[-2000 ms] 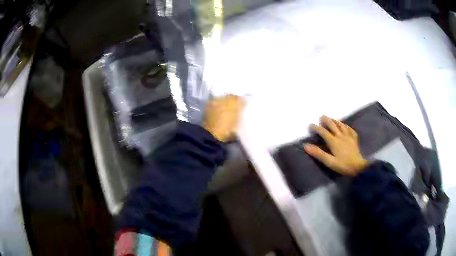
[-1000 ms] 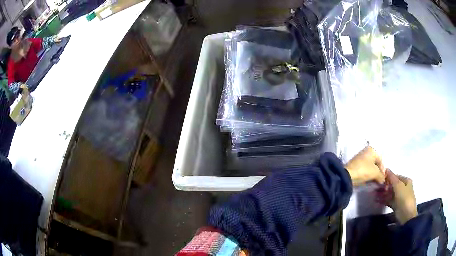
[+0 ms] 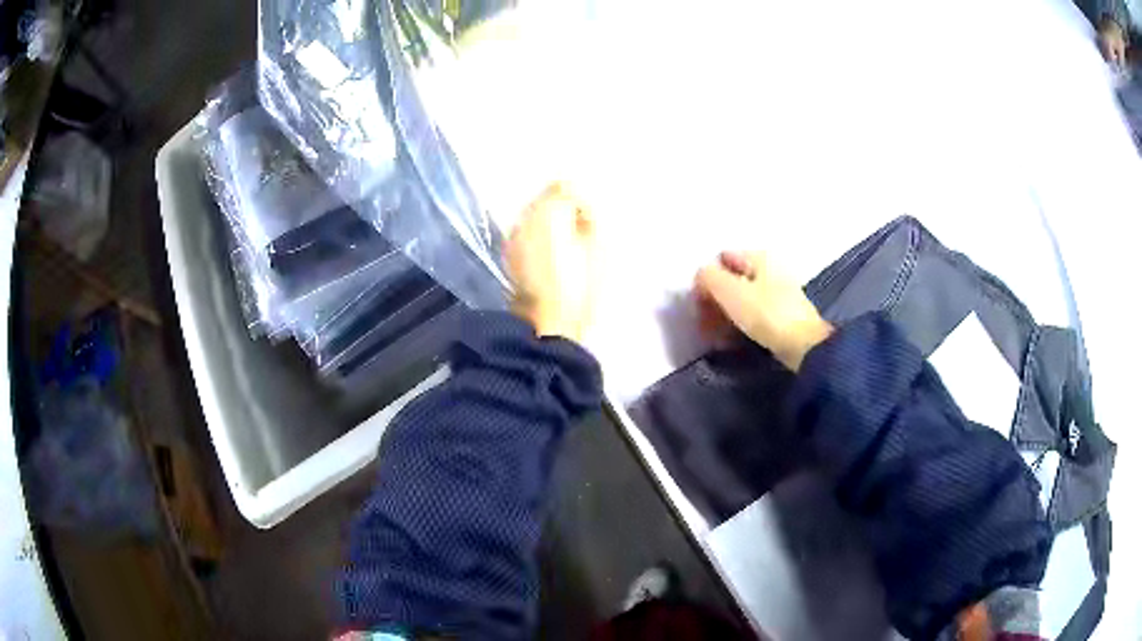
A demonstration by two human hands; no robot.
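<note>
A dark grey folded garment (image 3: 877, 282) lies on the white table at the right, with white sheets (image 3: 977, 376) on it. My right hand (image 3: 761, 307) is above its left edge, fingers curled; a small blurred reddish-dark patch shows below the fingertips. My left hand (image 3: 551, 263) is left of it near the table edge, fingers curled. A clear shiny polybag (image 3: 376, 138) reaches down to my left wrist. Whether either hand holds anything is hidden by the fingers and glare.
A light grey tote (image 3: 207, 363) stands left of the table with a stack of packed garments (image 3: 326, 244) in it. The polybag overhangs this stack. Part of another person (image 3: 1112, 44) shows at the top right. A shoe (image 3: 649, 586) shows on the floor below.
The view has turned to the right. My hands, together a second ago, are now apart. The polybag now reaches my left hand and covers part of the tote's stack.
</note>
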